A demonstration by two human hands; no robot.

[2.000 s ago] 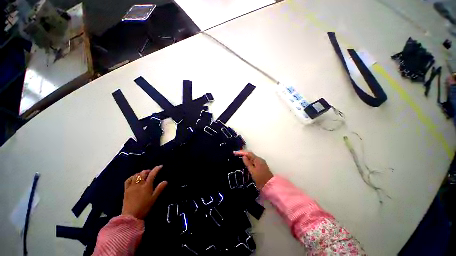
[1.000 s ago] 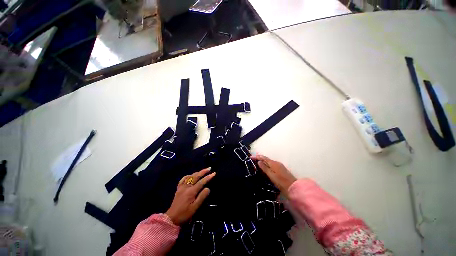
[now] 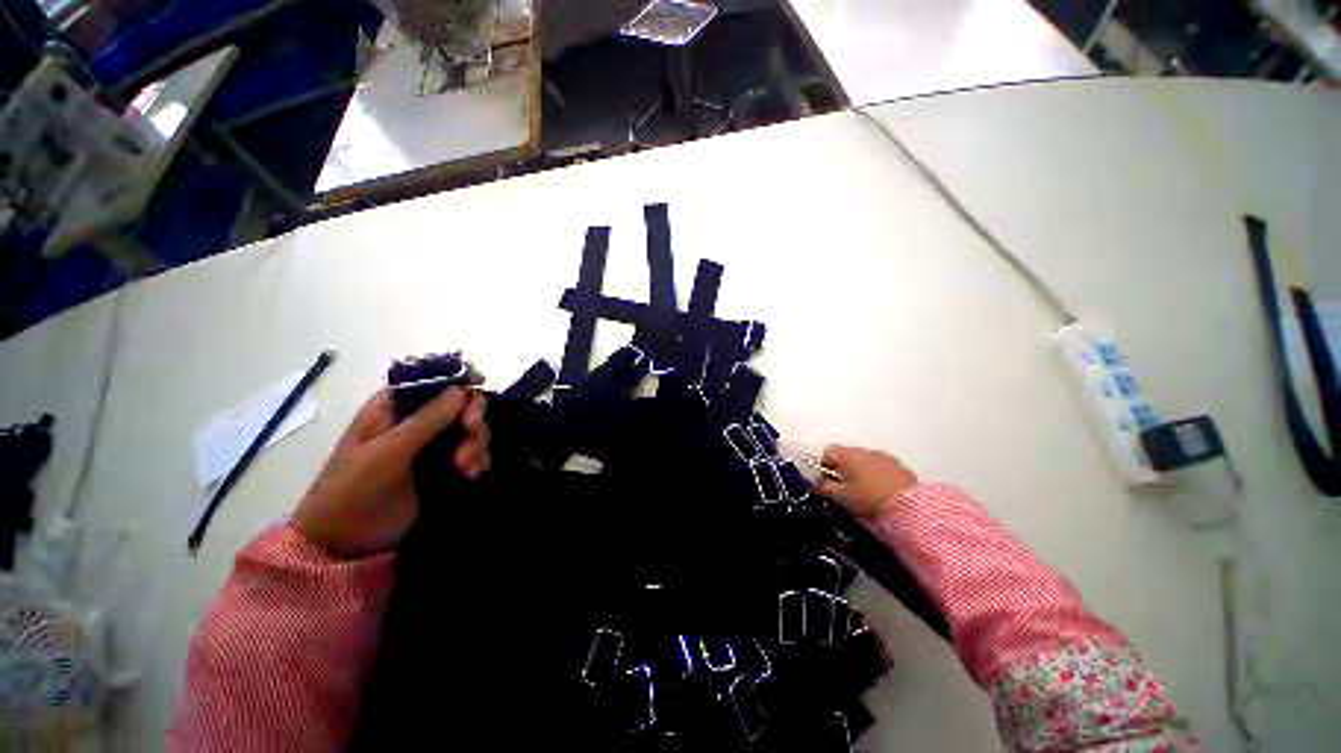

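A large heap of black webbing straps [image 3: 500,589] with thin silver-white rings lies in front of me. My left hand [image 3: 368,468], at the heap's left side, is closed around a bundle of ringed straps [image 3: 428,374], its ring ends up above the thumb. My right hand [image 3: 868,483] is at the heap's right edge, closed on a small pale metal tool [image 3: 805,461]; its tips are by the rings and what it is exactly is unclear. A black strap runs under my right wrist.
A power strip [image 3: 1106,394] with a black adapter [image 3: 1182,441] and cable lies right. A long looped strap [image 3: 1291,368] is at far right. A thin dark strap [image 3: 262,449] lies on a paper slip [image 3: 221,437] at left. A fan [image 3: 52,662] stands lower left.
My left hand has moved left from the heap's middle and taken hold of a strap bundle. My right hand has shifted slightly right, now showing the metal tool. The view has turned right.
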